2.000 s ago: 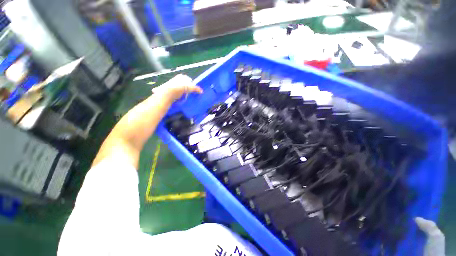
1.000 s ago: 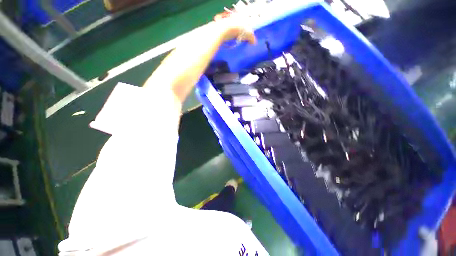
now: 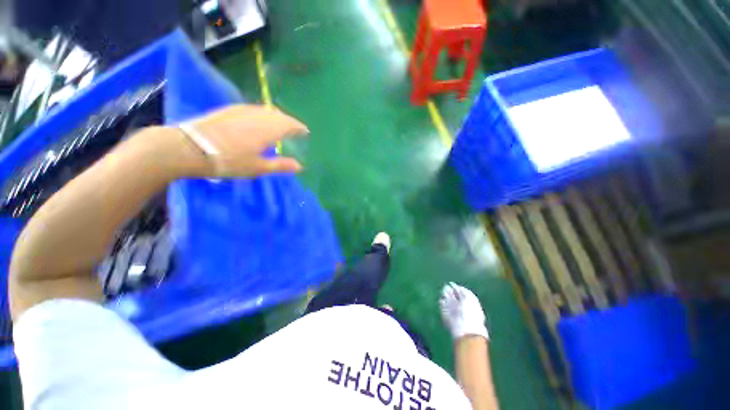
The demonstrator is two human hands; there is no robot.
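A large blue crate (image 3: 240, 232) stands at the left with black adapters (image 3: 136, 260) and cords inside, partly hidden by my left forearm. My left hand (image 3: 244, 142) is bare with a thin pale bracelet. It is over the crate's near end wall, thumb and fingers apart, holding nothing. My right hand (image 3: 463, 311) wears a white glove and hangs low over the green floor, away from the crates. Its fingers are loosely spread and nothing shows in it.
A blue crate with a white sheet (image 3: 570, 128) in it stands at the right by a wooden pallet (image 3: 552, 248). Another blue crate or panel (image 3: 628, 348) is at the lower right. An orange-red stool (image 3: 450, 48) stands on the green floor beside a yellow line. My foot (image 3: 382, 239) shows below.
The view has swung right to the floor, stool and pallet. The filled crate now lies at the left. My left hand is off its rim, and my right hand is away from it.
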